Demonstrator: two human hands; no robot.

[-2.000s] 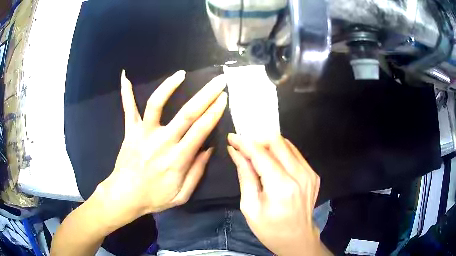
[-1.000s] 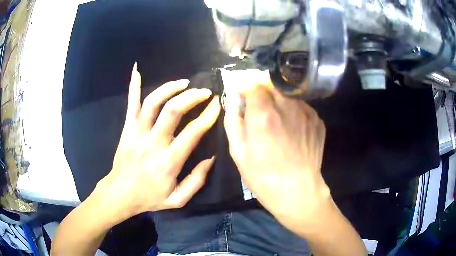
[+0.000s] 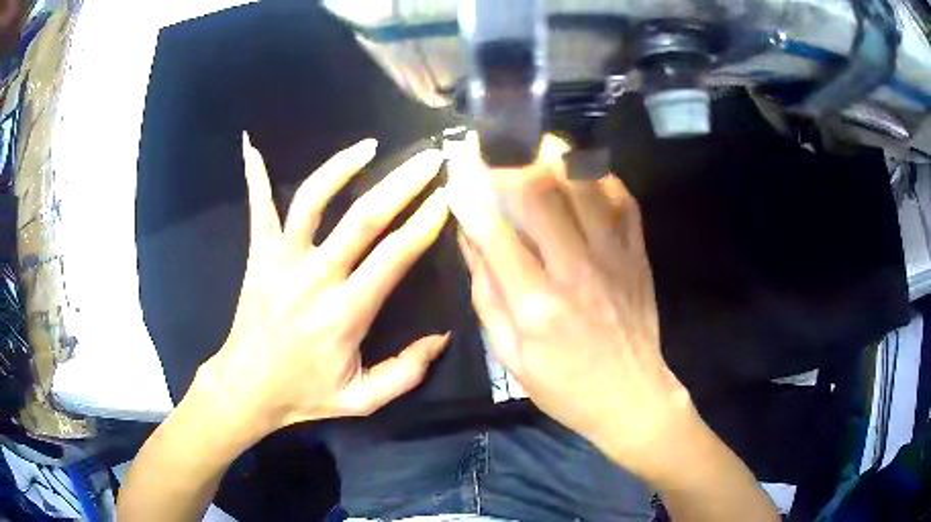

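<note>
A large black garment panel (image 3: 766,265) lies over the machine table. A white facing piece (image 3: 505,382) lies on it, mostly under my right hand; its lower end shows below the hand. My left hand (image 3: 316,296) lies flat on the panel with fingers spread, fingertips beside the facing piece's upper left edge, holding nothing. My right hand (image 3: 572,296) is on the facing piece close to the needle area, its fingertips partly hidden by the machine. Whether it grips the piece cannot be told. The presser foot (image 3: 452,135) is small and blurred at my left fingertips.
The sewing machine head (image 3: 408,41) is overhead, with a blurred dark shiny part (image 3: 507,92) hanging over my right fingers and a grey-white knob (image 3: 681,112) to the right. White table edge (image 3: 87,224) runs down the left. My lap in dark trousers (image 3: 419,474) is below.
The right hand has moved from the facing piece's lower end up to the needle area and now covers most of it. The shiny machine part appears further left. The left hand remains flat on the panel.
</note>
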